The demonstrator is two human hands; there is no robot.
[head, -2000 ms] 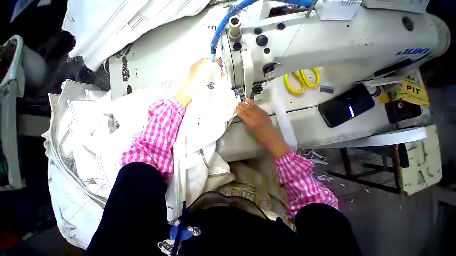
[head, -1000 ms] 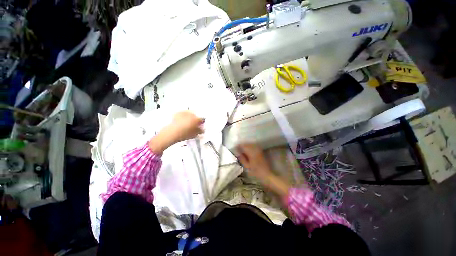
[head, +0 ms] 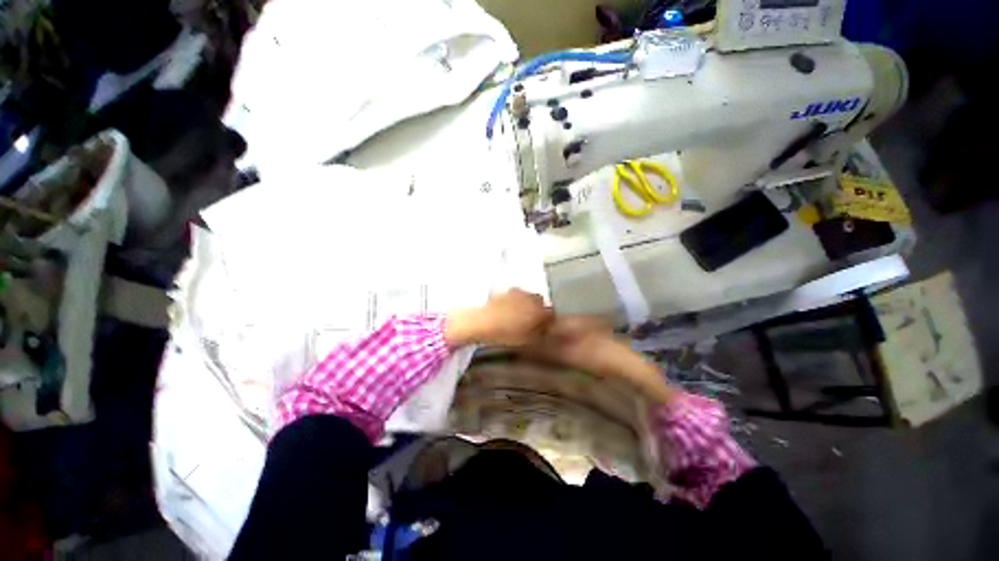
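A large white garment piece (head: 362,247) lies over the table left of the needle and hangs over my lap. My left hand (head: 513,318) is closed on its right edge, near the table's front edge. My right hand (head: 581,342) is blurred and meets my left hand there; its fingertips are hidden, and I cannot tell if it holds cloth. The presser foot and needle area (head: 548,214) of the cream-white sewing machine (head: 712,110) is above my hands. White tape (head: 619,268) runs down the table right of the needle.
Yellow-handled snips (head: 644,189) lie under the machine arm, with a dark smartphone (head: 734,230) to their right. A white tape coil (head: 844,287) is at the right table edge, above a stool (head: 926,351). More white garments (head: 362,71) lie behind left. A bin (head: 93,197) stands far left.
The garment has moved off the needle area and now spreads wider over the left table. My left hand has moved right and down, and my right hand has come in beside it.
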